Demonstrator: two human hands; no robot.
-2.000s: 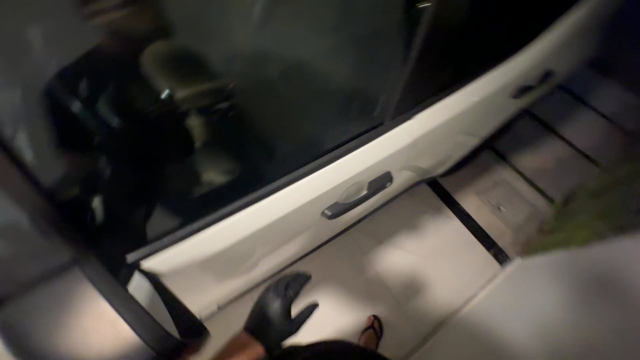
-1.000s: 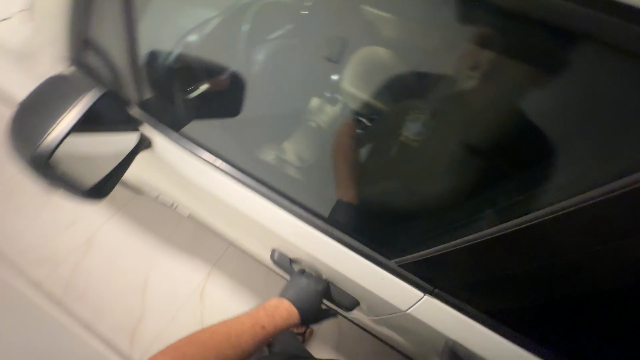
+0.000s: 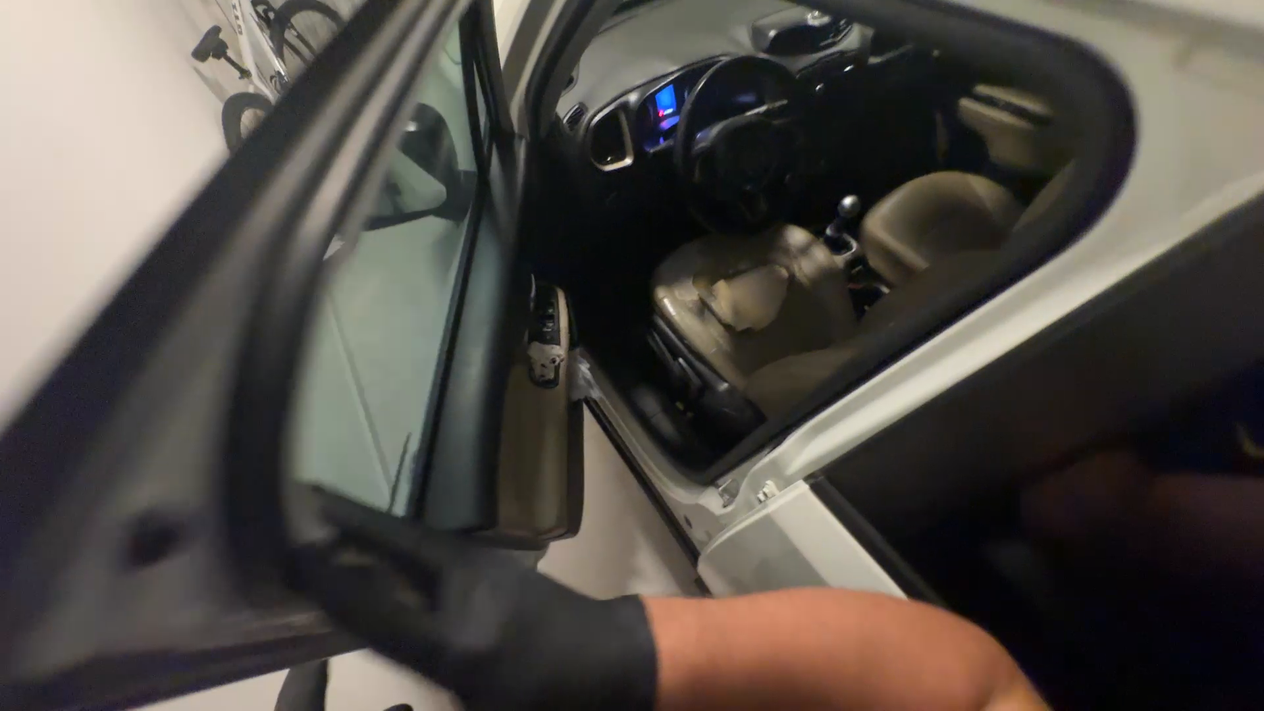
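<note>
My right hand, in a black glove, reaches in from the lower right, its fingers around the rear corner of the open car door's window frame. Motion blur softens the fingers. My left hand cannot be made out. Past the door is the cabin, with a steering wheel, a lit instrument display and a gear lever. The driver's seat is beige, with a worn, torn-looking patch on its cushion. Switches sit on the inner door panel.
The white door sill and pale floor show between door and body. On the right is the closed rear door with its dark window. A bicycle stands by the pale wall at the upper left. A small dark shape at the bottom edge is unclear.
The front door was closed, with a gloved hand at its outer handle one second ago. Now it stands open and the cabin shows. The view has shifted a lot.
</note>
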